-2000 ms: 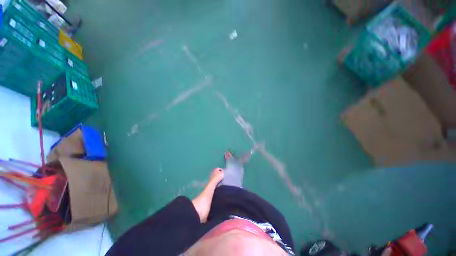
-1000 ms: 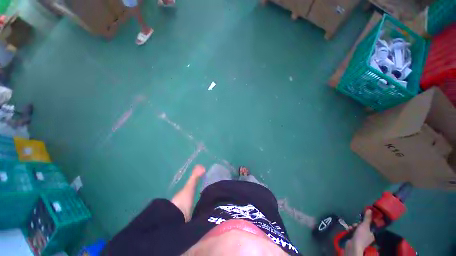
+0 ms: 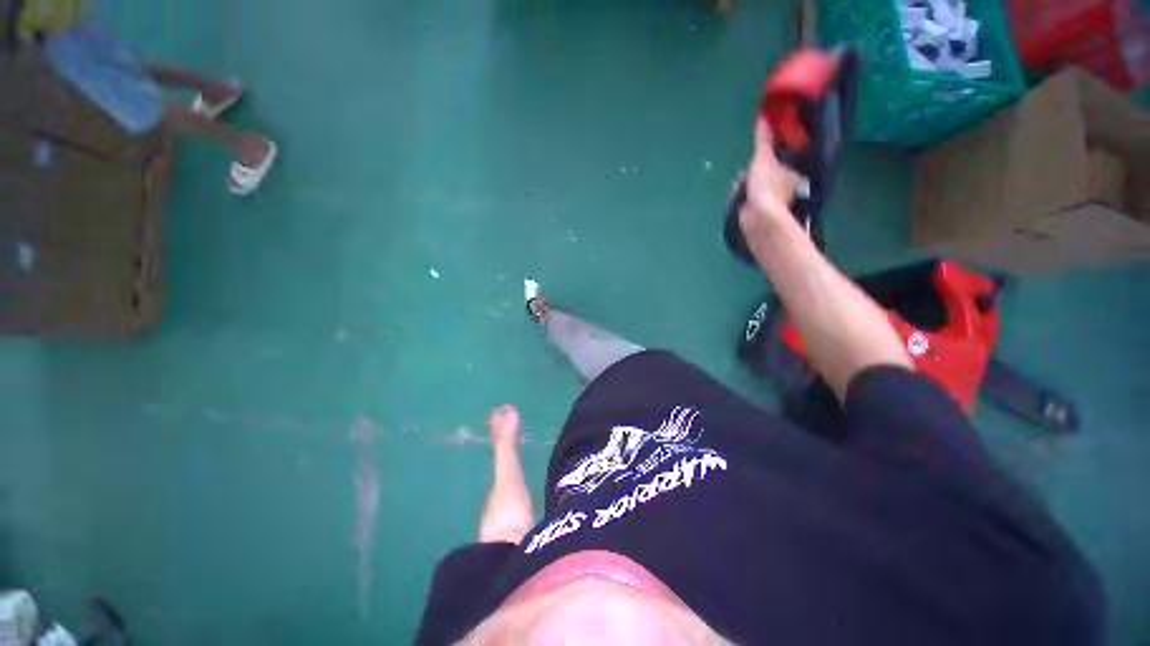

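Observation:
My right hand (image 3: 772, 189) is at the upper right, closed on the red and black handle (image 3: 807, 114) of a machine. The machine's red and black body (image 3: 965, 328) stands on the floor below my forearm, with a dark wheel beside it. My left hand (image 3: 505, 425) hangs low in front of my black shirt. It is small and blurred, its fingers cannot be made out, and no object shows in it.
A green crate (image 3: 883, 88) with white parts and an open carton (image 3: 1003, 177) stand at the upper right. Brown cartons (image 3: 82, 215) are at the left, with a person's legs and pale shoes (image 3: 251, 165) beside them. Red material (image 3: 1072, 44) is at the top right.
The handle in my right hand has moved up and forward from the lower right. The machine's body has come further into view. The view has turned, and the person's legs now show further left.

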